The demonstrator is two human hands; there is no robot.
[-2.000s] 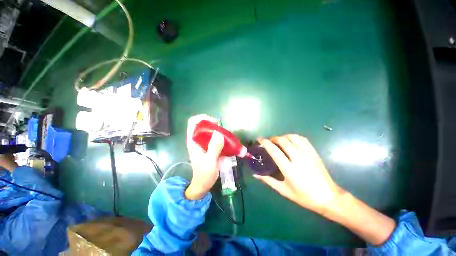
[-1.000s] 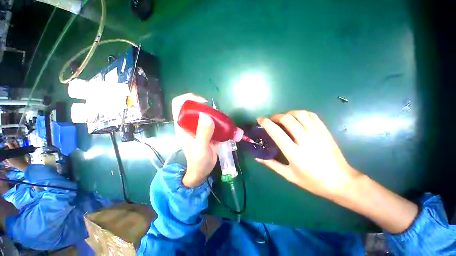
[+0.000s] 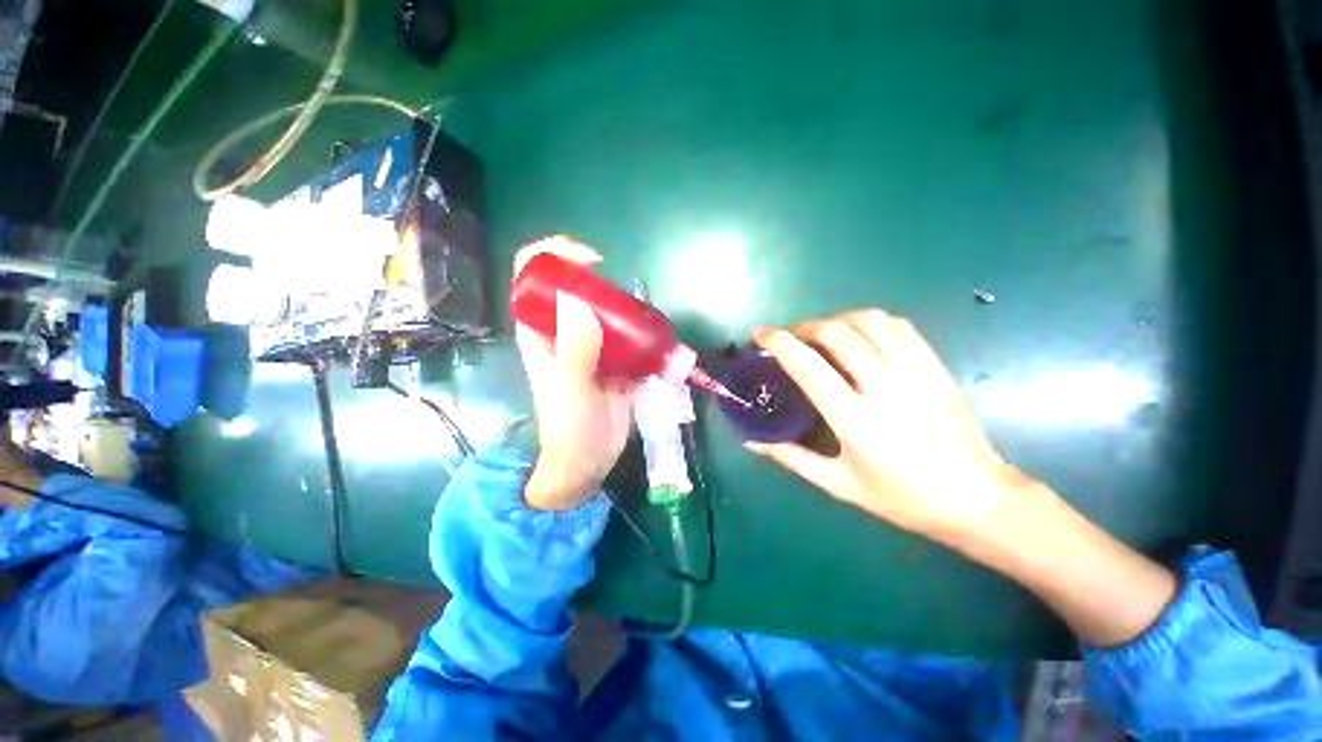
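Note:
My left hand is closed around a red squeeze bottle, tilted so its thin nozzle points down to the right. The nozzle tip is at the face of a small round black part; whether it touches cannot be told. My right hand holds that part by its edge between thumb and fingers, on or just above the green mat. A white handpiece with a green rear end lies on the mat beside my left hand, its upper end partly hidden by the hand and bottle.
A control box with two white cylinders stands at left, a yellowish hose behind it. A dark round part lies at the back. A tiny piece lies at right. A cardboard box, blue bin and neighbour's blue sleeve are at left.
The view has shifted slightly. My left hand still holds the red bottle with its nozzle at the black part, and my right hand still holds the part.

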